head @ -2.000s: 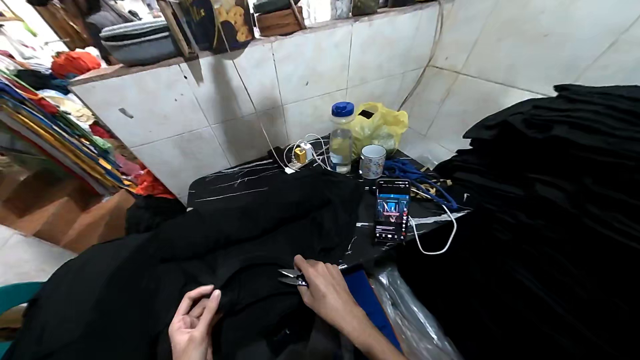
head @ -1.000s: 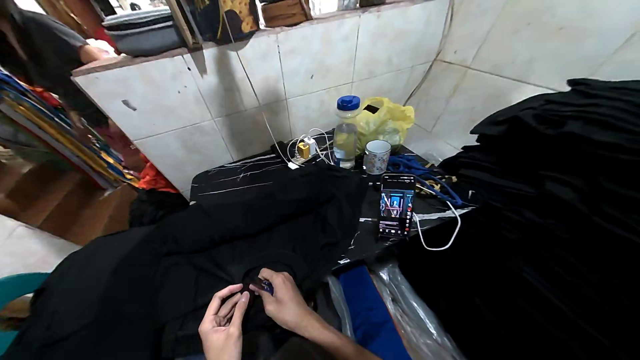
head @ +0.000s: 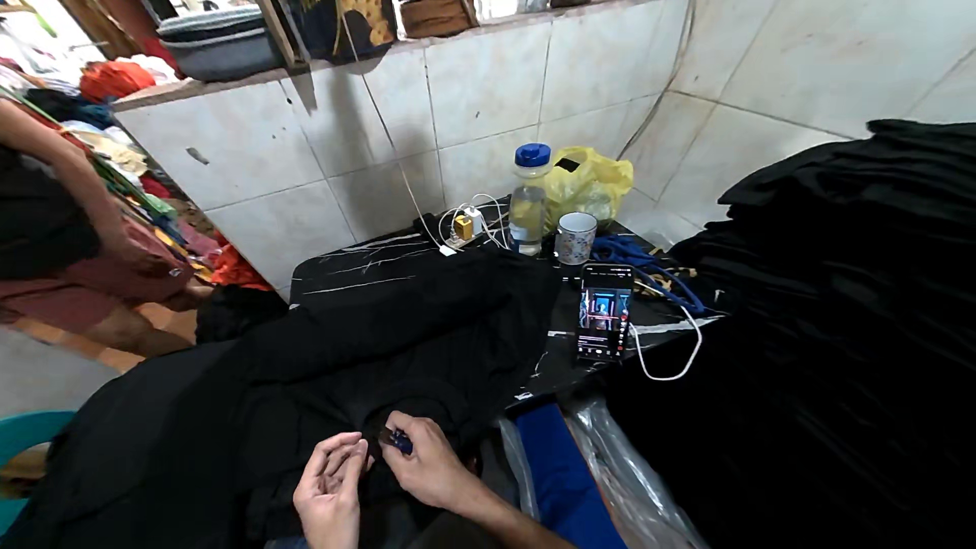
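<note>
Black fabric garments [head: 381, 328] lie spread over the black marbled table and toward me. My right hand [head: 427, 461] grips small thread snips [head: 399, 441] whose dark blue part shows between its fingers; the blades are hard to make out. Just to its left, my left hand [head: 334, 476] is at the cloth with fingers bent and fingertips close together. Whether a fold of the black fabric is pinched there cannot be told, as dark cloth and fingers hide it.
A phone [head: 605, 313] with a lit screen, a patterned mug [head: 576, 238], a blue-capped bottle [head: 528, 206], a yellow plastic bag [head: 591, 183] and chargers [head: 467, 223] stand at the back. Tall black cloth stacks [head: 831, 305] rise at right. A person [head: 84, 221] is at left.
My right hand with the snips has moved left toward my left hand since two seconds ago, when the blades showed apart. A person has come into fuller view at the left.
</note>
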